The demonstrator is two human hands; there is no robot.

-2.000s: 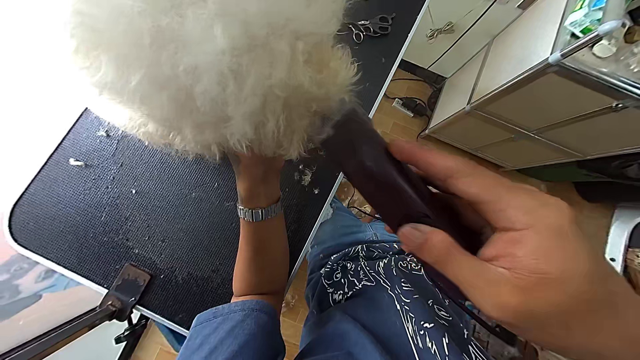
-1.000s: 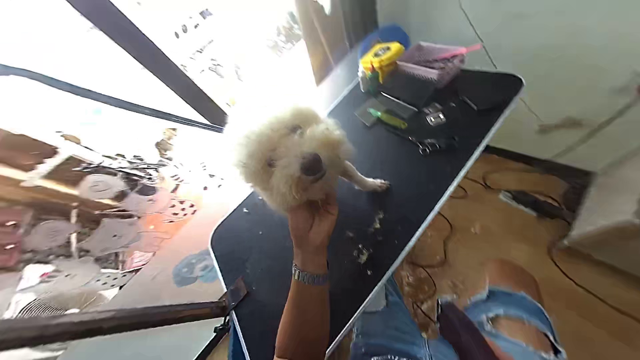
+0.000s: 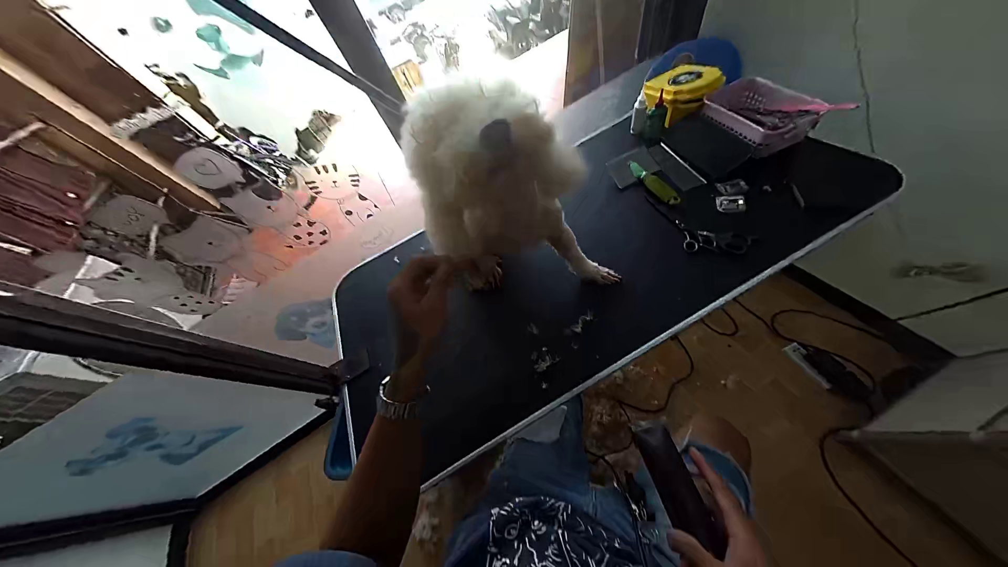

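A fluffy cream-white dog (image 3: 496,173) stands on the black grooming table (image 3: 465,354), its face blurred by motion. My left hand (image 3: 421,295), with a metal watch (image 3: 399,400) on the wrist, is beside the dog's front paw, the fingers bent toward the lower fur; whether they pinch any of it cannot be made out. Down at the lower right, off the table and over my knee, my right hand (image 3: 728,520) holds a dark hair clipper (image 3: 679,480), its head pointing up and left. Tufts of cut fur (image 3: 543,358) lie on the table in front of the dog.
At the table's far right are a pink plastic basket (image 3: 760,114), a yellow container (image 3: 685,85), a green-handled tool (image 3: 655,183) and scissors (image 3: 713,240). A dark metal arm (image 3: 173,339) meets the table's left edge. Cables (image 3: 677,378) run over the wooden floor.
My left hand has left the dog's chin and is lower, by its front paw. The clipper was at the fur two seconds ago and is now down by my knee. The view has swung widely.
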